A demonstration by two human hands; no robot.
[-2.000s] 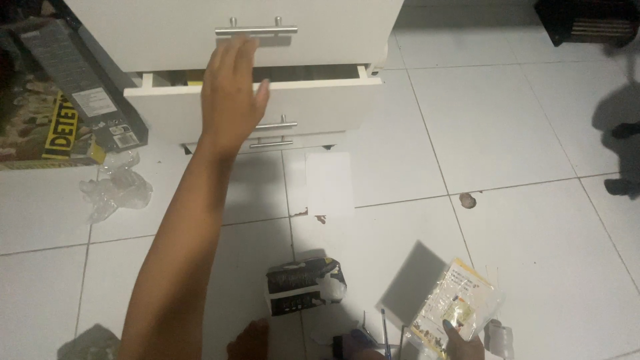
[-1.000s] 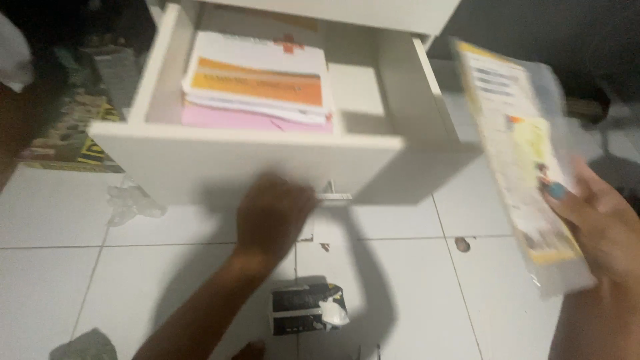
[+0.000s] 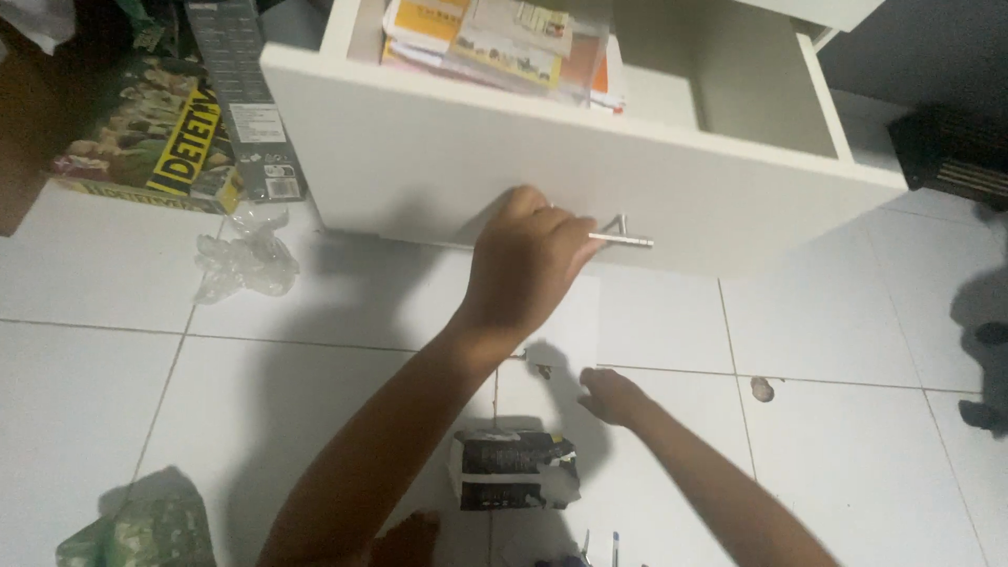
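Note:
My left hand (image 3: 524, 260) is closed around the metal bar handle (image 3: 638, 241) of a white drawer (image 3: 409, 150), which stands pulled out. Inside the drawer, a printed booklet or card in a clear plastic sleeve (image 3: 508, 51) lies on a stack of orange and white papers (image 3: 421, 20). Lower down, my right hand (image 3: 614, 396) is by the lower right part of a white sheet (image 3: 579, 315) on the tiled floor. Its fingers are bent, and whether they touch the sheet cannot be seen. A torn black and white package (image 3: 512, 470) lies below the hands.
A board game box (image 3: 150, 142) and a tall grey box (image 3: 248, 102) stand at the left beside crumpled clear plastic (image 3: 248, 256). A green plastic bag (image 3: 150, 524) is at the lower left. A small brown lump (image 3: 761, 389) lies on the right floor. A bare foot (image 3: 409, 539) shows at the bottom.
The plastic-sleeved item, held in my right hand one second ago, now lies in the drawer on the papers. My right hand has moved down toward the floor. The drawer was nearly closed two seconds ago.

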